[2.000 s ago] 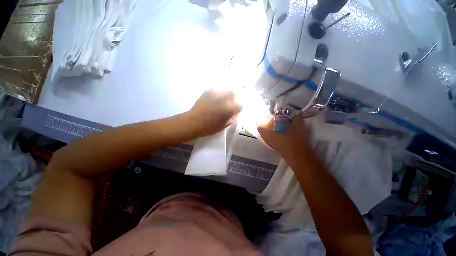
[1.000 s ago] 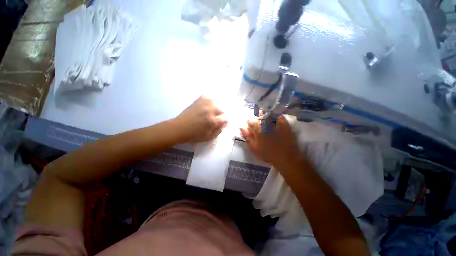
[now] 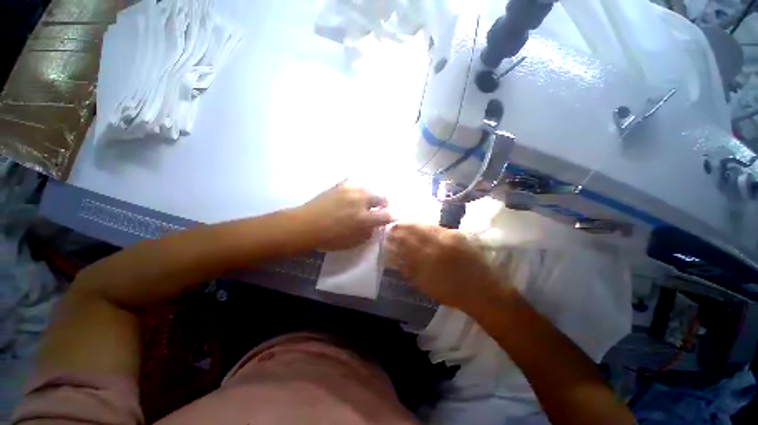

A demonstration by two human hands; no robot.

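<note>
A small white fabric piece [image 3: 351,272] hangs over the table's front edge below my hands. My left hand [image 3: 347,217] is closed on its upper part, fingertips near the glare. My right hand [image 3: 428,259] is beside it, just in front of the presser foot area [image 3: 450,214], with its fingertips at the piece's right edge; whether they pinch it is hard to tell. The upper end of the piece is hidden by my hands and washed out by the lamp light.
The sewing machine head [image 3: 573,108] fills the upper right. Sewn white pieces [image 3: 524,290] hang off the edge right of my right hand. A fanned white stack [image 3: 158,75] lies upper left, beside a taped brown carton [image 3: 50,83]. Loose white pieces [image 3: 378,41] lie behind the needle.
My right hand has moved away from the needle toward the front edge, close to my left hand. My left hand has shifted slightly down and right. Less of the piece hangs over the edge.
</note>
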